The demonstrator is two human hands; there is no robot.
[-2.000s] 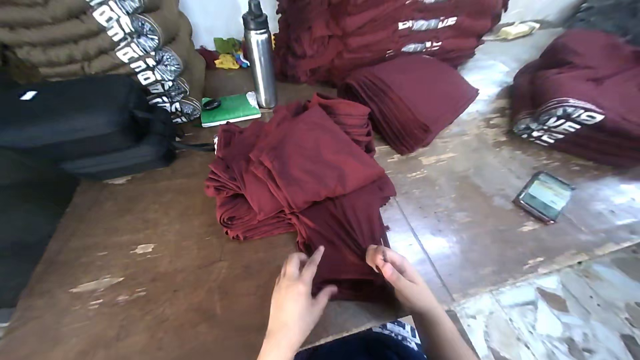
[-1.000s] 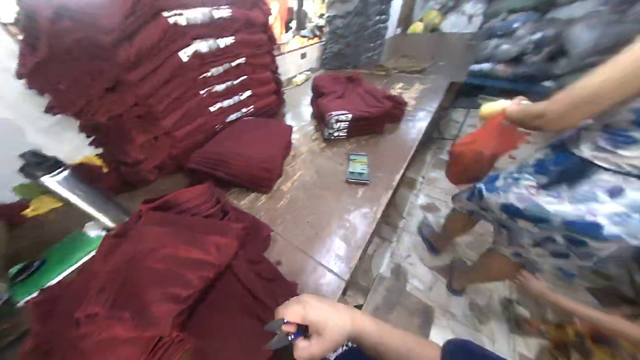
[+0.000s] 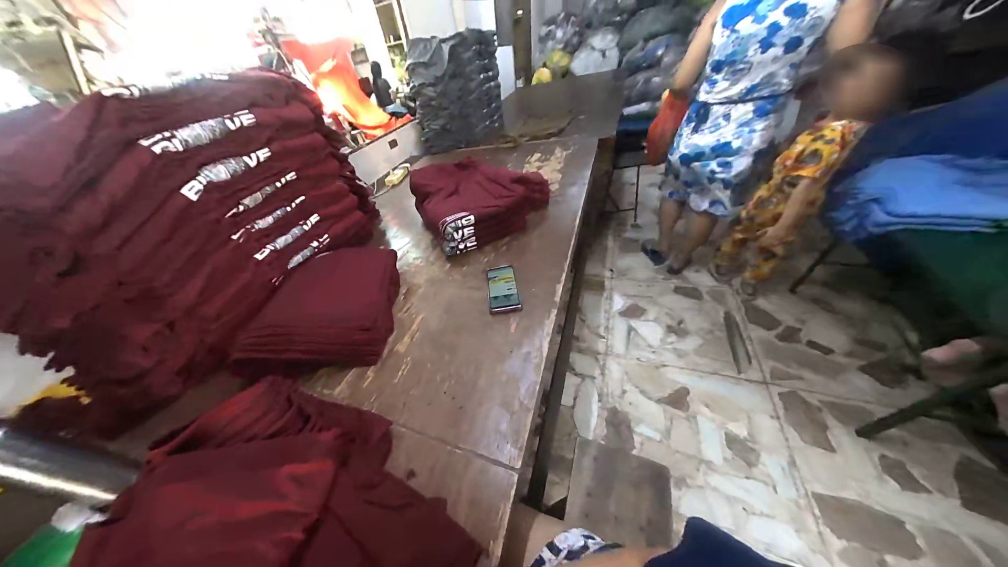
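Neither of my hands shows in the head view. Loosely piled maroon cloth pieces [image 3: 260,480] lie at the near end of the wooden table [image 3: 441,370]. Just behind them sits a folded maroon stack [image 3: 323,315], beside a tall pile of maroon printed garments [image 3: 157,220]. A smaller folded maroon bundle with white print [image 3: 480,201] rests farther back. Between that bundle and the near edge lies a smartphone [image 3: 503,289], its screen lit. Part of a metal bottle [image 3: 63,465] enters at the left edge.
Dark folded garments [image 3: 454,90] are stacked at the table's far end. To the right, two people stand on the stone-patterned floor [image 3: 709,409], one in a blue floral outfit [image 3: 732,102], one in yellow patterned clothes [image 3: 795,189]. A wooden stool [image 3: 618,488] stands beside the table; blue cloth [image 3: 929,193] lies at right.
The view has swung far to the right. My hand that held small dark snips one second ago is out of view. A second person, in yellow patterned clothes, now shows beside the one in blue.
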